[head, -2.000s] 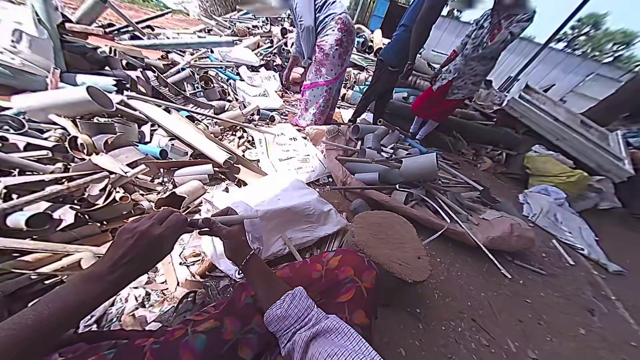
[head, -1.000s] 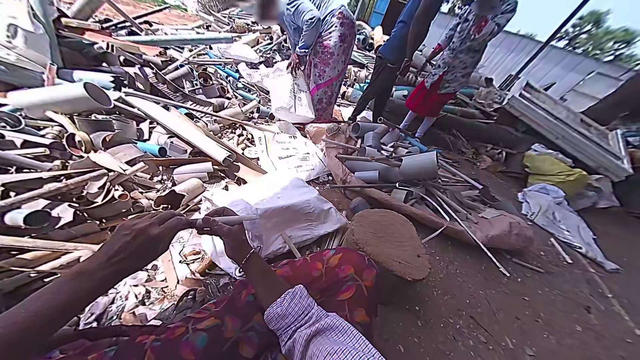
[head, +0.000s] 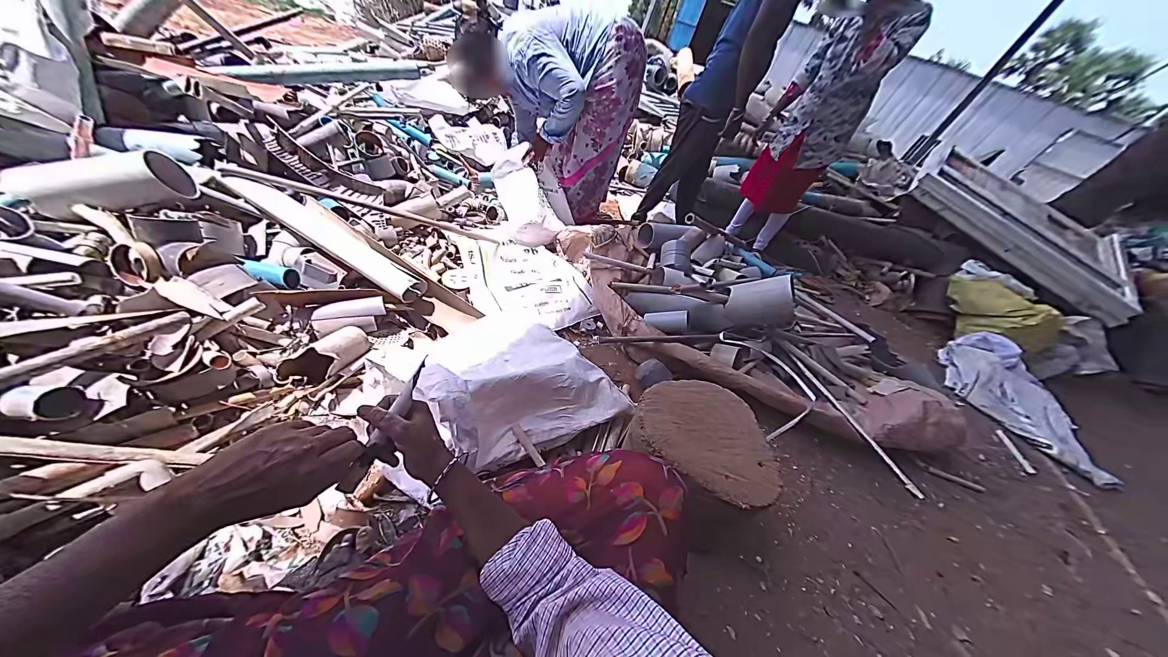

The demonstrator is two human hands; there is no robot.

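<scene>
My right hand (head: 412, 440), with a thin bracelet at the wrist, is closed around a thin grey pipe piece (head: 407, 391) whose pointed end rises up and to the right. Close against it on the left, my left hand (head: 297, 461) reaches toward the same piece; its fingertips are partly hidden, so its grip cannot be made out. A white woven sack (head: 529, 388) lies just beyond my hands, over the scrap. To the right of the sack is a round wooden block (head: 707, 443), beside my knee under red patterned cloth.
Broken plastic pipes (head: 100, 182) and strips are heaped at the left and ahead. A person (head: 566, 100) bends over another white sack (head: 522, 187); two people stand to the right. Grey pipe offcuts (head: 762, 301) lie beyond the block. Cloths (head: 1017, 392) and a metal frame (head: 1022, 237) are farther right.
The thin piece, earlier lying nearly level between my hands, now slants steeply upward. The person ahead has bent lower over a white sack, after standing more upright.
</scene>
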